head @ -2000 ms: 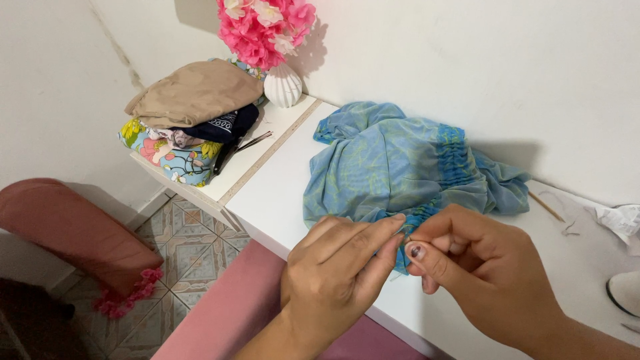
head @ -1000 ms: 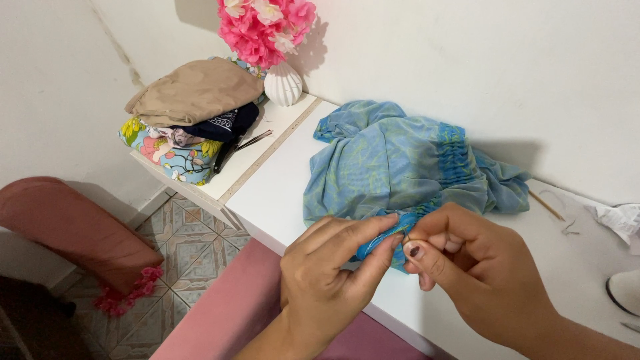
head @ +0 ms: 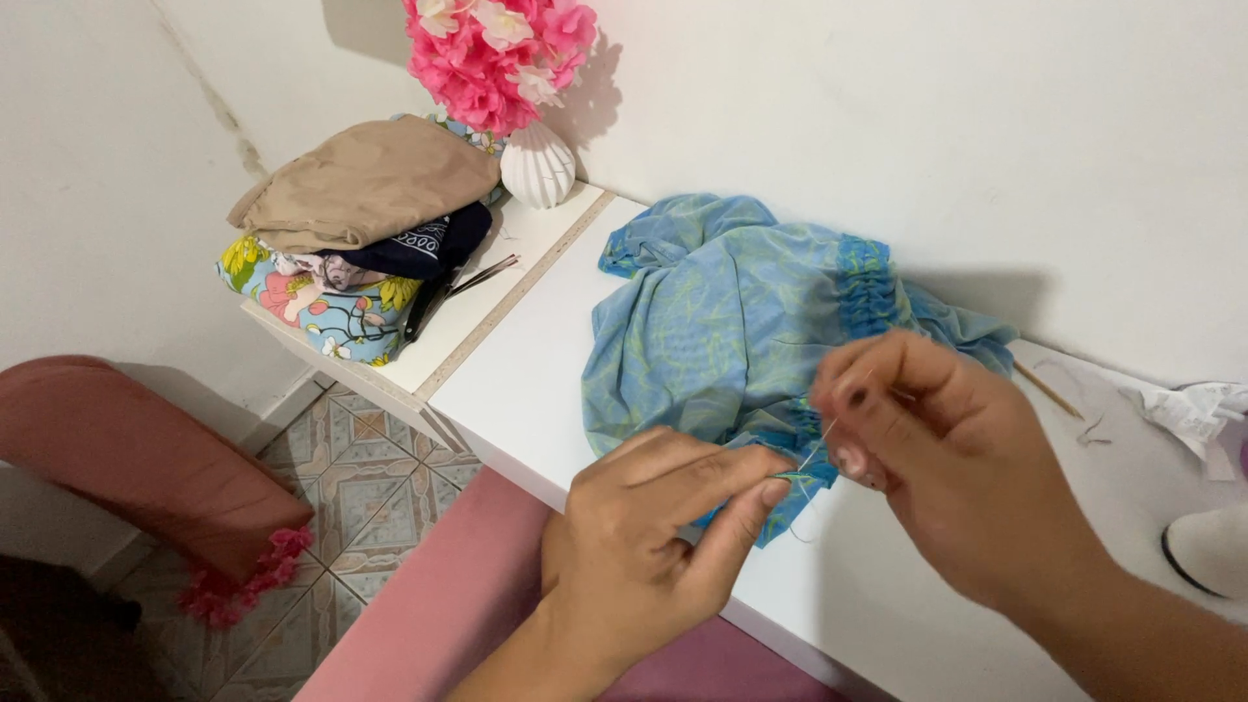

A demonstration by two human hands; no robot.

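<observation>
A blue and green patterned garment [head: 702, 322] with gathered, elastic-looking bands lies bunched on the white table. My left hand [head: 673, 526] pinches the near edge of its fabric between thumb and index finger. Just right of it, my right hand [head: 916, 439] is raised over the garment, fingers closed together and slightly blurred. A thin pale thread [head: 817, 447] runs from the pinched edge up to the right fingertips, and a loose strand hangs below the edge. Whether a needle is between the right fingers is hidden by blur.
Folded cloths [head: 366, 185] with dark-handled scissors [head: 439, 297] beside them lie at the table's left end, near a white vase [head: 538, 166] of pink flowers. At right are a thin wooden stick [head: 1048, 390], a crumpled white label or wrapper [head: 1189, 419] and a white rounded object [head: 1209, 551].
My right hand has moved up and away from my left fingertips, and a thread now shows between the hands. My left hand has kept its pinch on the fabric since the previous frame.
</observation>
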